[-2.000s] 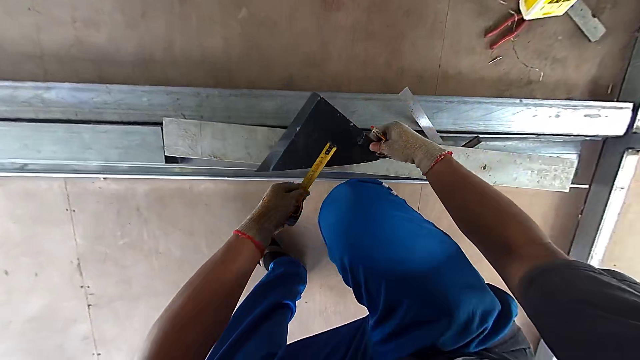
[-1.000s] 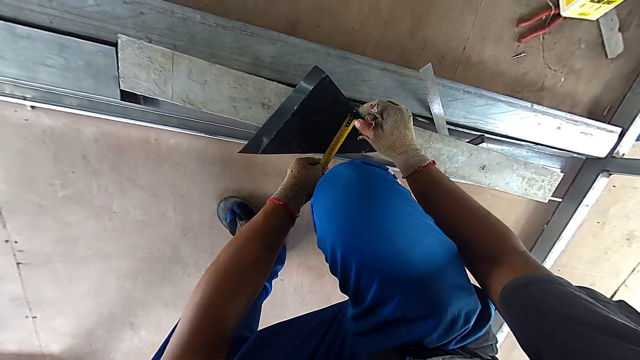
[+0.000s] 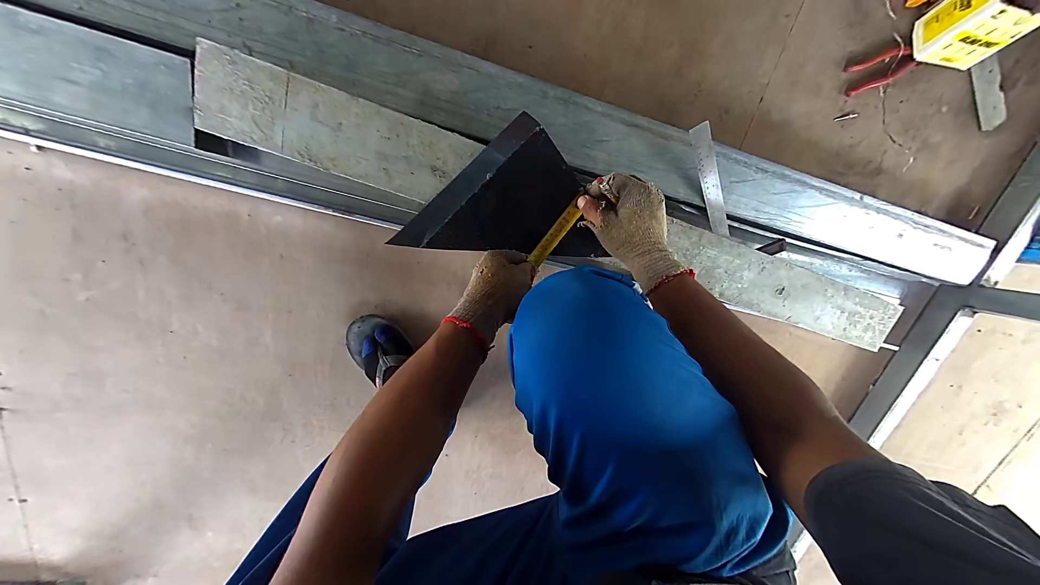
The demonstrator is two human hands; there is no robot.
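Observation:
A dark triangular metal piece with a raised edge lies across the steel channels, just beyond my raised knee. Across its face runs a yellow tape measure blade. My left hand, in a knitted glove, is closed at the near end of the blade; the tape's case is hidden there. My right hand, gloved with the thumb and a fingertip showing, pinches around the blade's far end at the right side of the dark piece. Whether it also holds something small, I cannot tell.
Long galvanized steel channels run across the floor, with a grey flat metal strip on them. A steel ruler leans at the right. Red-handled pliers lie by a yellow and white box. Dark metal framing stands at the right.
The tape blade now lies across the dark piece between both hands; two seconds ago its end pointed up, free of my right hand. The view has turned somewhat.

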